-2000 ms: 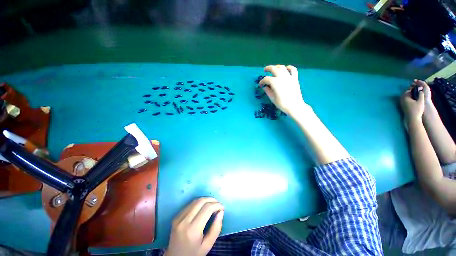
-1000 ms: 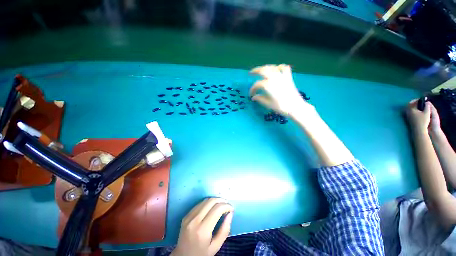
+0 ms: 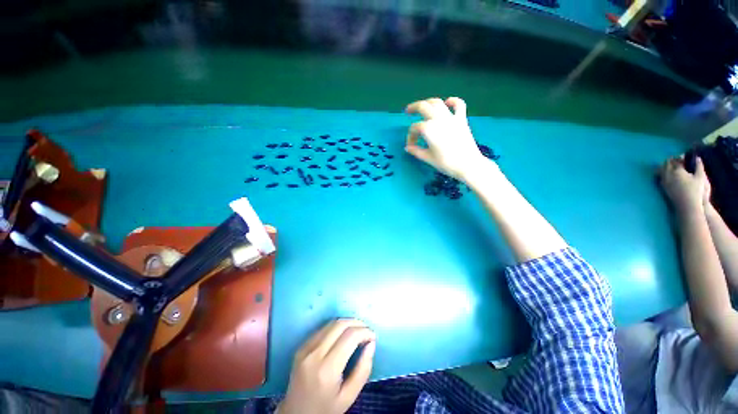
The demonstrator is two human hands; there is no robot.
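Small black parts (image 3: 324, 164) lie spaced apart in a patch on the teal-green surface. A loose pile of the same parts (image 3: 443, 187) lies to the right, partly hidden by my right hand and wrist. My right hand (image 3: 441, 139) is over the surface between the patch and the pile, thumb and fingers curled towards the left; whether a small part is between the fingertips cannot be told. My left hand (image 3: 330, 364) rests near the front edge, fingers loosely curled; whether something dark is in it cannot be told.
A three-arm rotary fixture (image 3: 151, 297) with black arm pieces stands on an orange-brown base plate (image 3: 235, 344) at left. Part of another fixture (image 3: 69, 194) is farther left. A darker green strip (image 3: 243, 77) runs along the far side. Another person's hands (image 3: 686, 184) are at right.
The view has shifted, so the patch and fixture sit farther right than two seconds ago. My right hand has moved from over the pile to left of it. My left hand stays near the front edge.
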